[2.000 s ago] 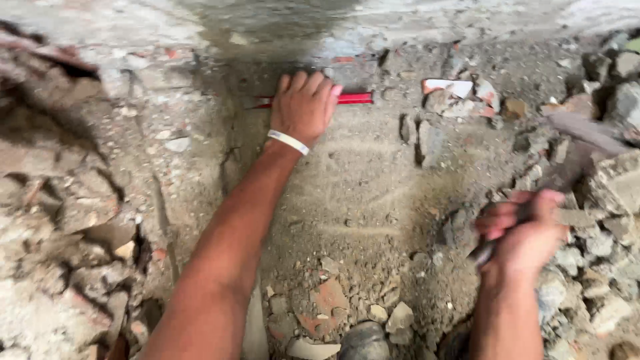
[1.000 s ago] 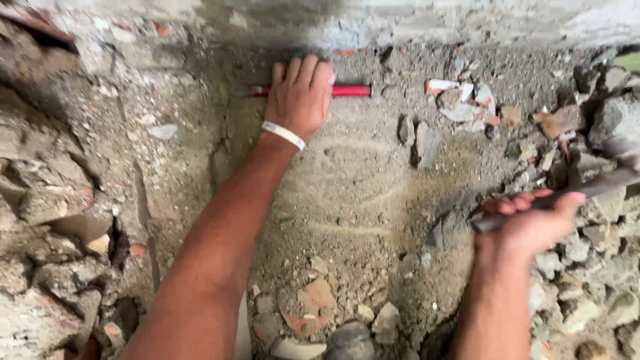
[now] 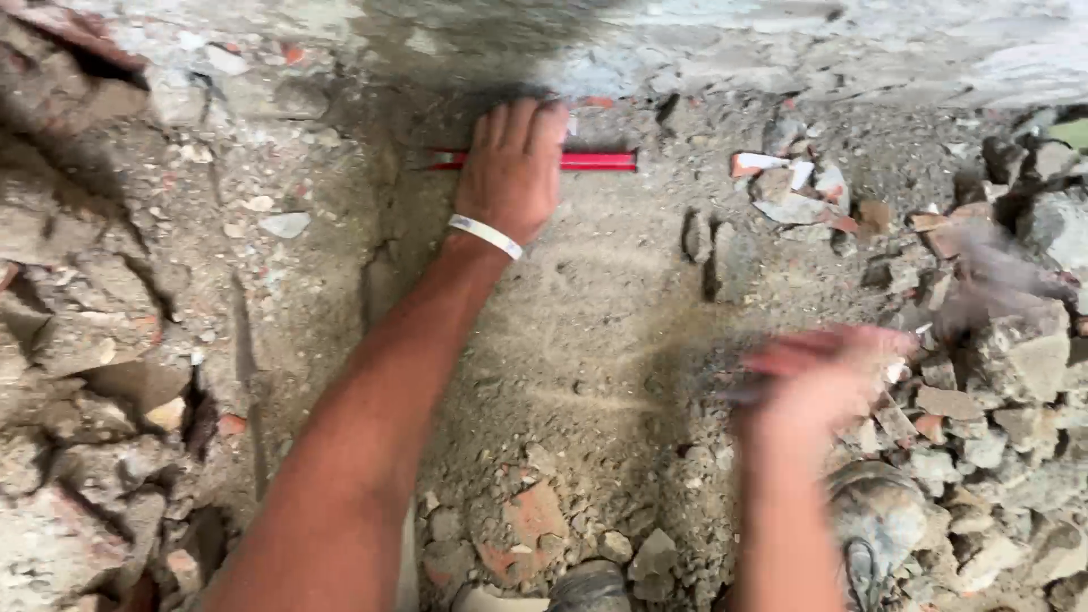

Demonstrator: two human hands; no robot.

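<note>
My left hand (image 3: 514,174), with a white band round its wrist, lies over the middle of a red bar-like tool (image 3: 599,161) on the dirt floor (image 3: 586,323) near the wall. Its fingers bend over the bar, and their undersides are hidden. A pale, pointed end of the tool sticks out to the left. At the right, my right hand (image 3: 820,365) is blurred and closed round the handle of a dark tool (image 3: 994,280). The blurred far part of that tool reaches up and right over the rubble; its kind cannot be told.
A rough wall base (image 3: 722,59) runs along the top. Broken stones (image 3: 1011,348) are heaped at the right, and more rubble (image 3: 93,433) lies at the left. Tile shards (image 3: 799,200) lie near the wall. Dusty shoes (image 3: 880,518) show at the bottom, near a reddish brick fragment (image 3: 535,514).
My right hand and the dark tool have shifted between frames, and are more blurred now. My left hand has stayed over the red tool.
</note>
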